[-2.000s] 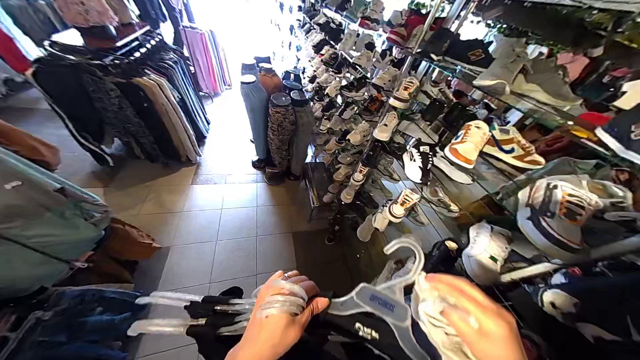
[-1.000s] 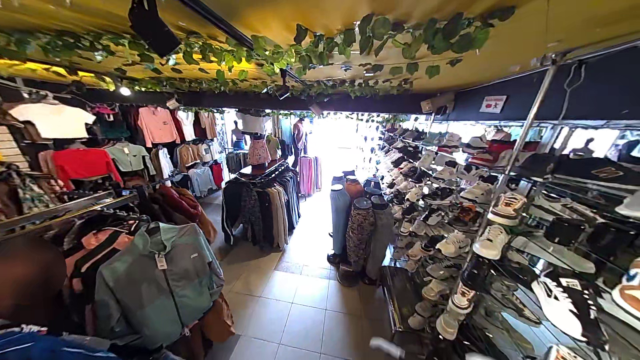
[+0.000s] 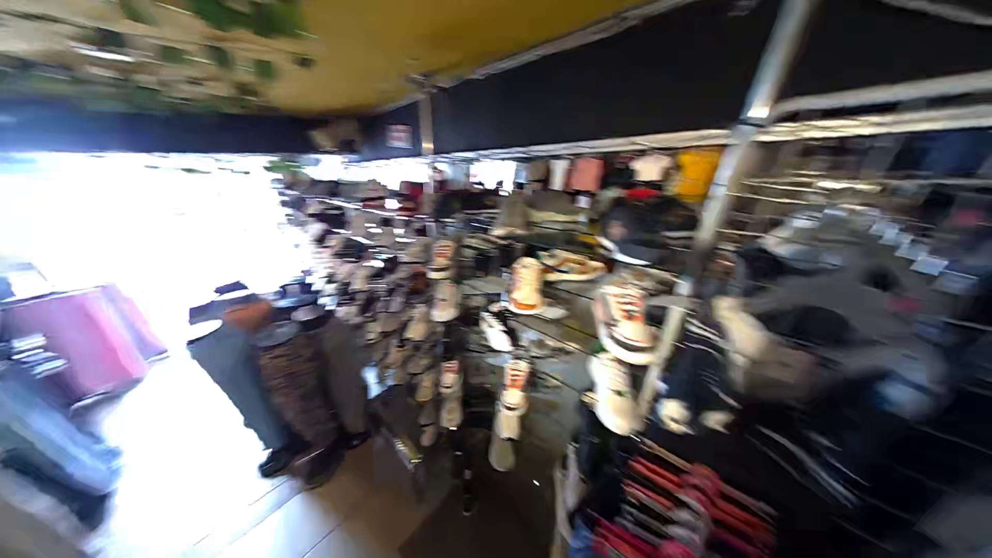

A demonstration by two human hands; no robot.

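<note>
Neither my left hand nor my right hand shows in the head view, so what they hold is hidden. The picture is blurred by motion. Red and pale clothes hangers [image 3: 682, 508] are packed close together at the lower right. Above them a white sneaker [image 3: 614, 394] and another sneaker with orange marks [image 3: 625, 322] stand beside a slanting metal pole [image 3: 717, 201]. Rows of shoes on a display rack run back through the middle. A white and orange sneaker [image 3: 527, 285] is among them.
Trousered display forms [image 3: 298, 380] stand on the tiled floor [image 3: 287, 519] left of the shoe rack. Pink garments [image 3: 81, 337] hang at the far left. Dark caps [image 3: 814, 333] fill the right side. Bright light comes from the back left.
Two seconds ago both hands were at the bottom of the view, around a clear plastic hanger; now neither shows. The view has lifted and swung right.
</note>
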